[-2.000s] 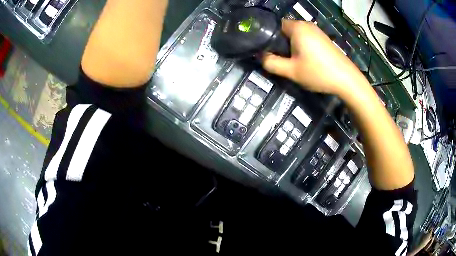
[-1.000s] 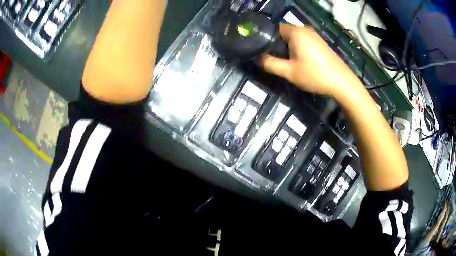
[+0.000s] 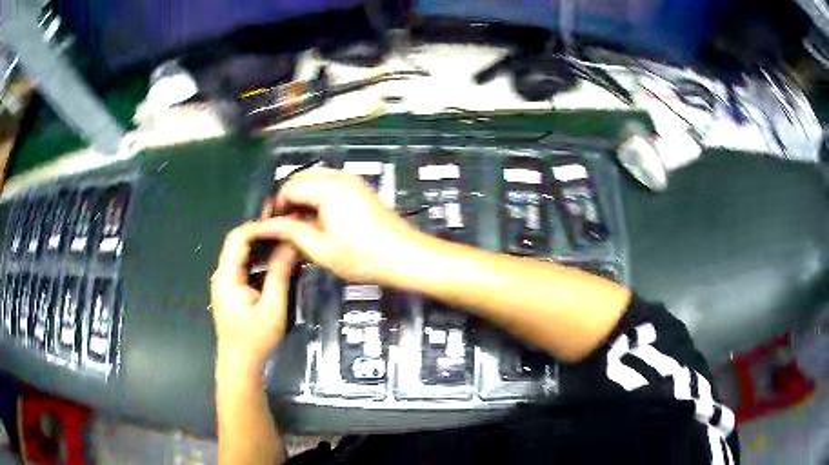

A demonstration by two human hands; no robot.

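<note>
My left hand (image 3: 250, 300) and my right hand (image 3: 341, 222) meet over the left end of a clear blister tray (image 3: 620, 213). Their fingers close around a dark object (image 3: 262, 254), mostly hidden and blurred; it looks like a handset, but I cannot tell for sure. Black handsets with white labels lie in the pockets, such as one in the front row (image 3: 364, 341) and one in the back row (image 3: 523, 204). My hands and right forearm hide part of the tray. The black scanner cannot be made out.
A second tray of black units (image 3: 114, 263) lies at the far left on the green mat (image 3: 173, 245). Behind are a white strip (image 3: 427, 82) with cables, a black mouse-like thing (image 3: 543, 82), a pale rounded device (image 3: 641, 162) and blue screens. Red stools (image 3: 773, 377) show below.
The view has swung round and shows the whole bench. My right hand no longer shows the black scanner and has come together with my left hand, which was out of the picture before.
</note>
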